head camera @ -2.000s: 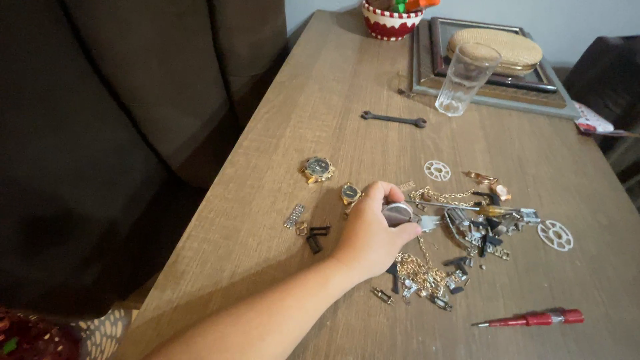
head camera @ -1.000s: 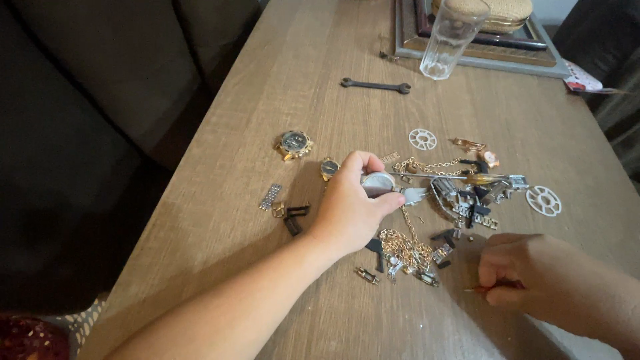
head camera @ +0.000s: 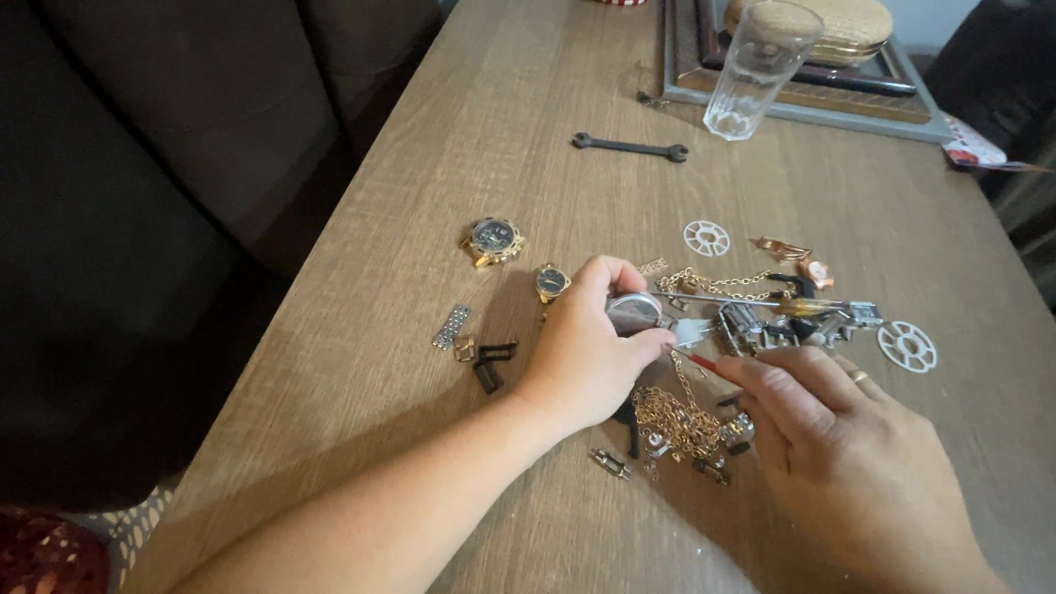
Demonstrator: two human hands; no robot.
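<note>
Between the thumb and fingers of my left hand (head camera: 590, 346) is a round silver watch case (head camera: 634, 312). My right hand (head camera: 825, 412), with a ring on one finger, grips a red-handled screwdriver (head camera: 714, 368), its tip close to my left thumb and the watch. A pale metal piece (head camera: 693, 331) lies just right of the watch. Two gold watch heads with dark dials, a large one (head camera: 493, 237) and a small one (head camera: 552, 282), lie left of my hand. Below my hands are a heap of gold chain (head camera: 676, 421) and small metal links. A second screwdriver (head camera: 813, 307) with a yellowish handle lies behind them.
An open-end wrench (head camera: 629, 148) lies farther back, near a clear drinking glass (head camera: 751, 78) beside stacked picture frames (head camera: 813, 115). White spoked discs (head camera: 707, 238) flank the parts. Black links (head camera: 493, 363) and a silver bracelet piece (head camera: 451, 327) lie at left.
My right hand, out of view two seconds ago, has come in and moved up to the watch with the red screwdriver, which earlier lay on the table at right. My left hand still holds the watch.
</note>
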